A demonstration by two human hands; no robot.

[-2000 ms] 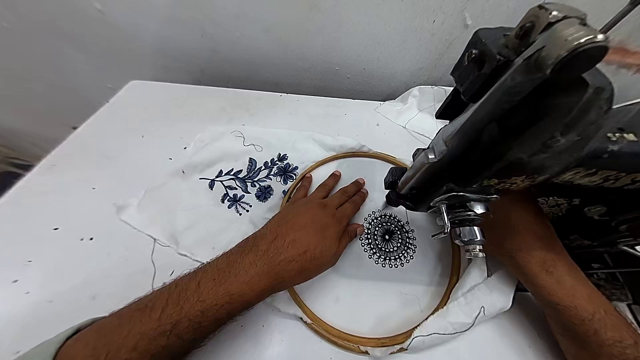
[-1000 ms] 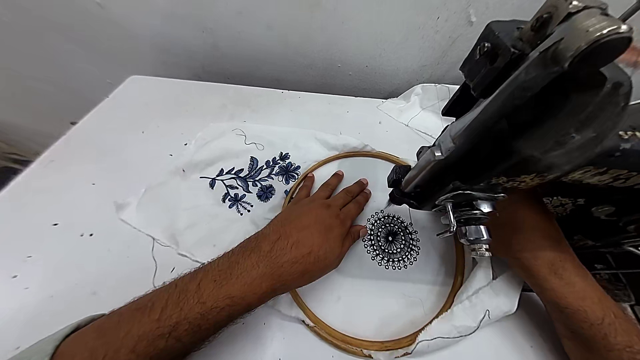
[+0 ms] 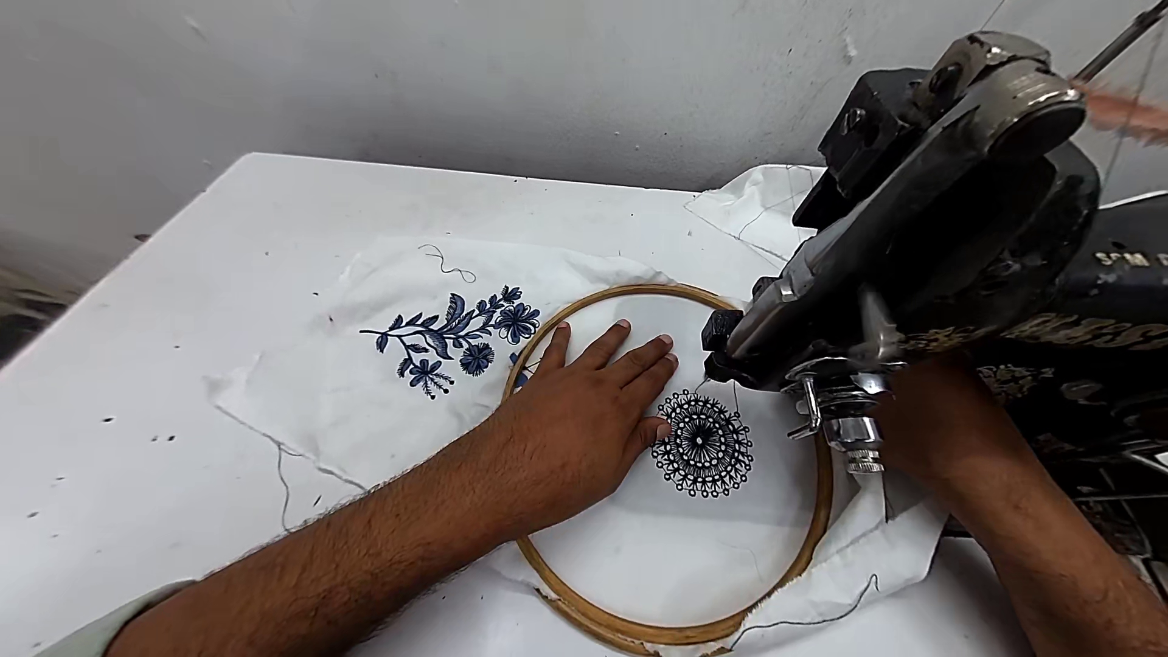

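My left hand (image 3: 593, 420) lies flat with spread fingers on white fabric (image 3: 602, 584) stretched in a wooden embroidery hoop (image 3: 826, 493). Its thumb touches the left edge of a round black embroidered motif (image 3: 701, 443). Just above that motif is the needle end of a black sewing machine (image 3: 912, 246), and thread runs down to the cloth. My right hand (image 3: 922, 411) is mostly hidden behind the machine head, at the hoop's right side; its fingers do not show. Left of the hoop, the loose fabric carries a blue embroidered flower spray (image 3: 452, 333).
A white table (image 3: 182, 274) with small dark specks holds the work, against a grey wall (image 3: 456, 82). Loose threads lie on the cloth. A fabric corner (image 3: 757, 205) lies behind the machine head. Something reddish and blurred shows at the upper right edge.
The round motif and hoop have shifted very slightly under the machine's needle end. My left hand keeps its flat pose on the fabric.
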